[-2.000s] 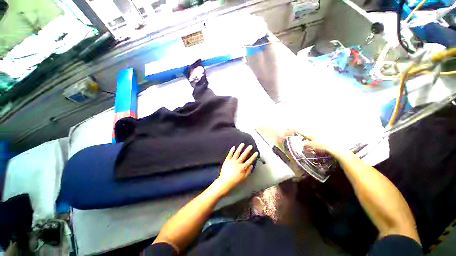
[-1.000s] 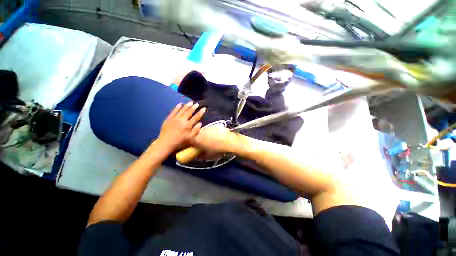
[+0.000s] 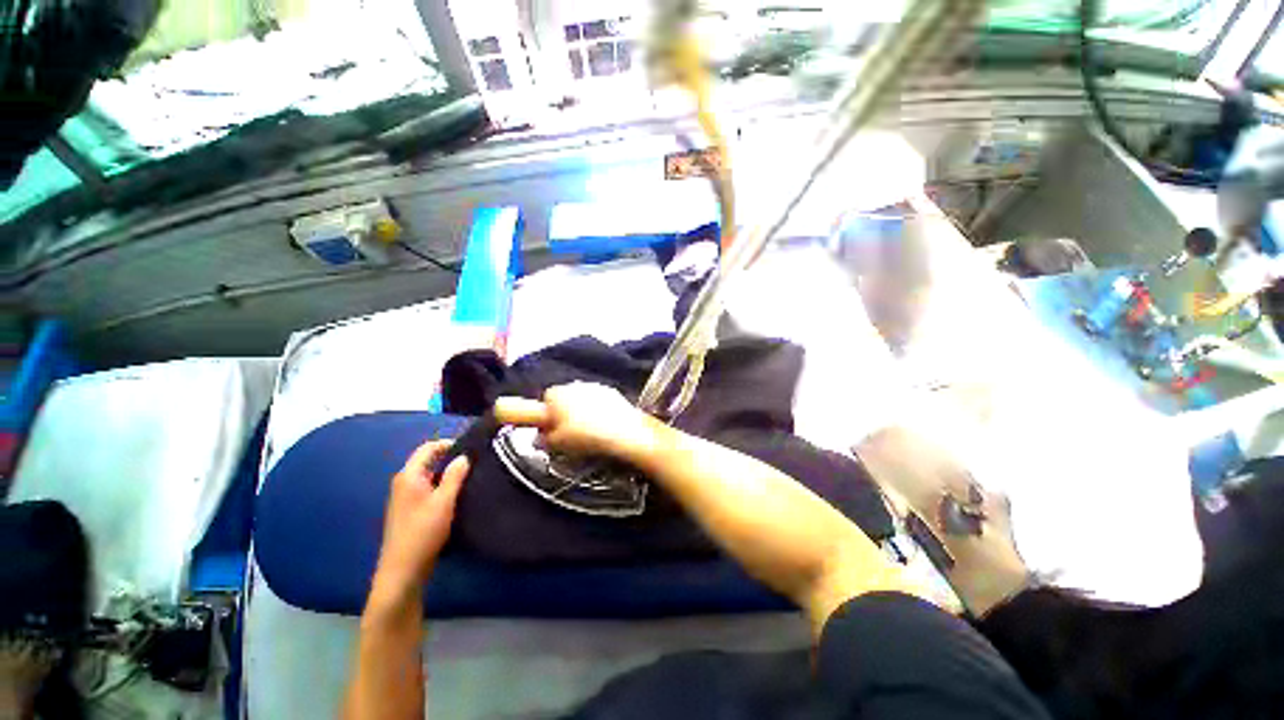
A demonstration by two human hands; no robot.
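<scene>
A dark garment (image 3: 732, 492) lies over the blue padded form (image 3: 338, 513) on the white ironing table. My right hand (image 3: 584, 422) is closed on the handle of a steam iron (image 3: 570, 483), which rests on the garment's left part. My left hand (image 3: 425, 495) is at the garment's left edge, with thumb and fingers pinching the cloth there. A pale hose runs up from the iron to the top of the picture. The iron's underside is hidden.
Blue bars (image 3: 489, 281) lie behind the form. The brown-grey iron rest (image 3: 958, 513) is at the table's right end. A metal bin (image 3: 1127, 317) with small coloured items is far right. Another padded table (image 3: 134, 457) stands at left.
The iron went from the right end of the table onto the form in my right hand. My left hand left the garment's right part, touched near the iron, and is now at the garment's left edge.
</scene>
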